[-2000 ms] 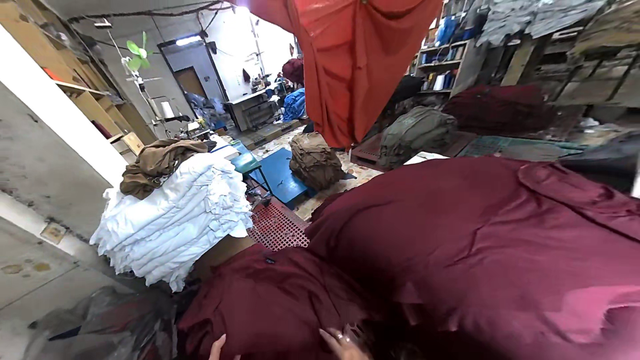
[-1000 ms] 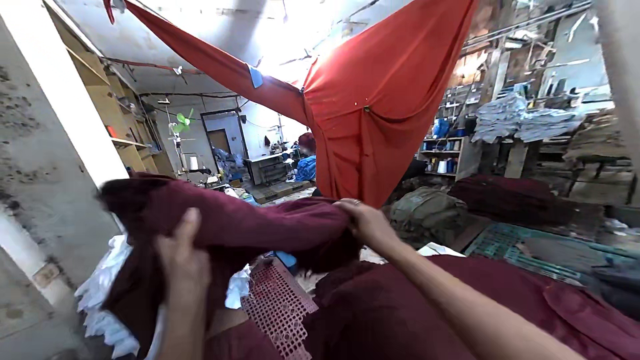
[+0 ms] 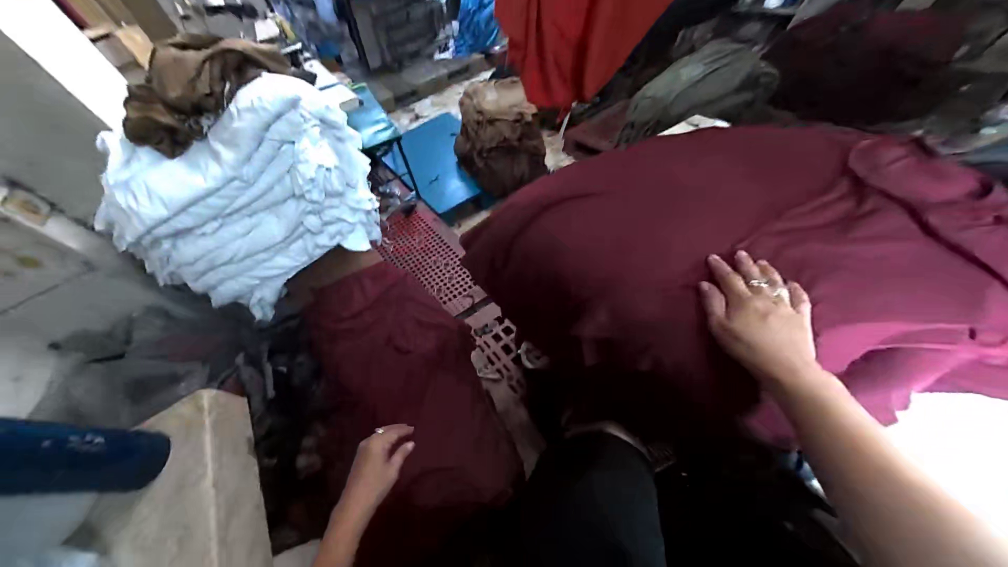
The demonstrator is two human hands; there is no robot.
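Note:
My right hand [image 3: 760, 319], with rings on it, lies palm down and fingers spread on a big pile of maroon fabric [image 3: 669, 213] at the right. Nearer my body, my left hand [image 3: 379, 465] is over a smaller maroon fabric stack [image 3: 394, 354]; its fingers are slightly bent, and whether they touch the cloth is unclear. Neither hand grips anything that shows. Behind the smaller stack stands a pile of folded white fabric [image 3: 260, 181], topped by a crumpled brown cloth [image 3: 197, 87].
A perforated reddish plastic crate or grating [image 3: 433, 256] lies between the piles. Beyond it are a blue panel [image 3: 441, 161] and a brown cloth bundle [image 3: 500, 134]. Red fabric [image 3: 579, 47] hangs ahead. A dark blue roll [image 3: 79, 455] is at the lower left. My leg [image 3: 602, 496] stands between the stacks.
One second ago both hands held maroon cloth raised in front of me; now they are lowered and apart, with the cloth let go. The view has tilted down.

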